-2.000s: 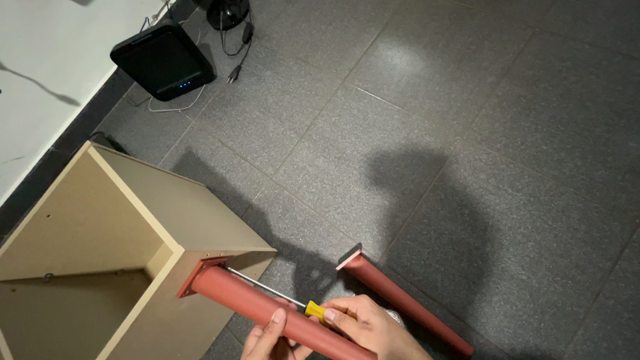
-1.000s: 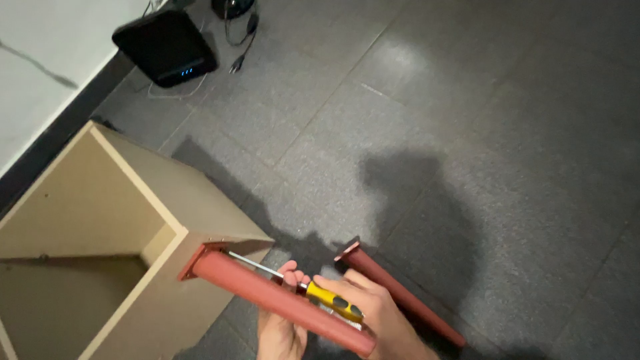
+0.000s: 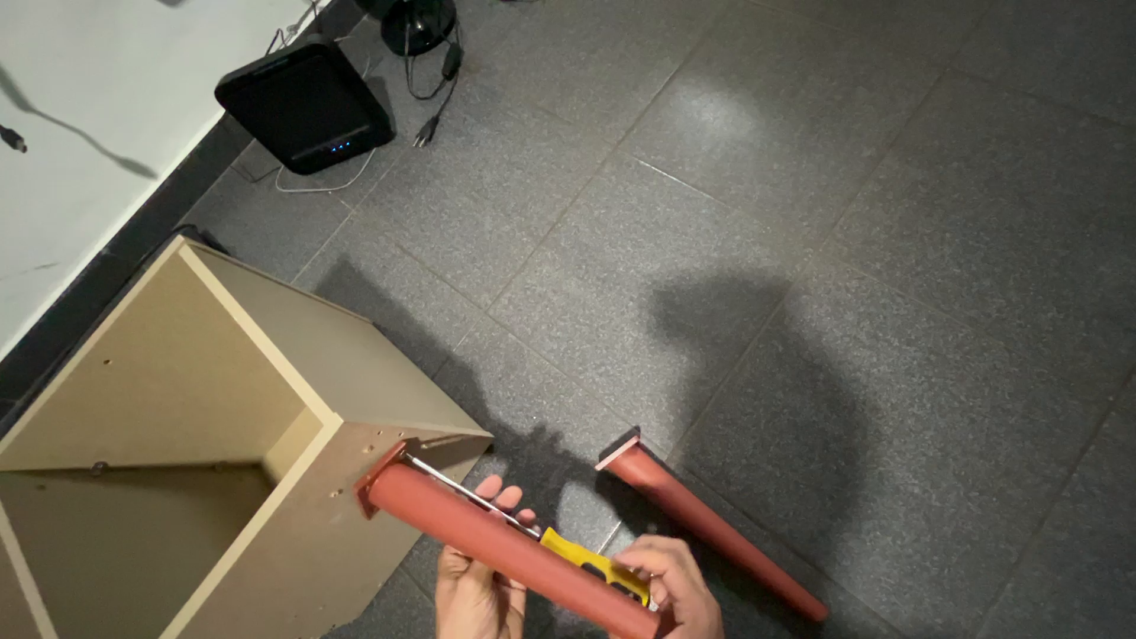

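A red furniture leg (image 3: 506, 541) with a square mounting plate (image 3: 382, 479) slants down to the right from the corner of a wooden cabinet (image 3: 355, 541). My left hand (image 3: 479, 590) is around the leg from below, fingertips showing past its upper side. My right hand (image 3: 674, 581) grips the yellow and black handle of a screwdriver (image 3: 590, 564) near the leg's lower end. The screwdriver's shaft runs along the leg, its tip at the plate. Whether the tip sits in a screw cannot be told.
A second red leg (image 3: 719, 528) lies on the grey tiled floor (image 3: 612, 311) to the right. A black router (image 3: 306, 106) with blue lights stands near the wall, beside a cable with a plug (image 3: 428, 131) and a round black base (image 3: 417, 25).
My right hand has shifted back along the leg with the screwdriver. The fingertips of my left hand now show apart beside the shaft.
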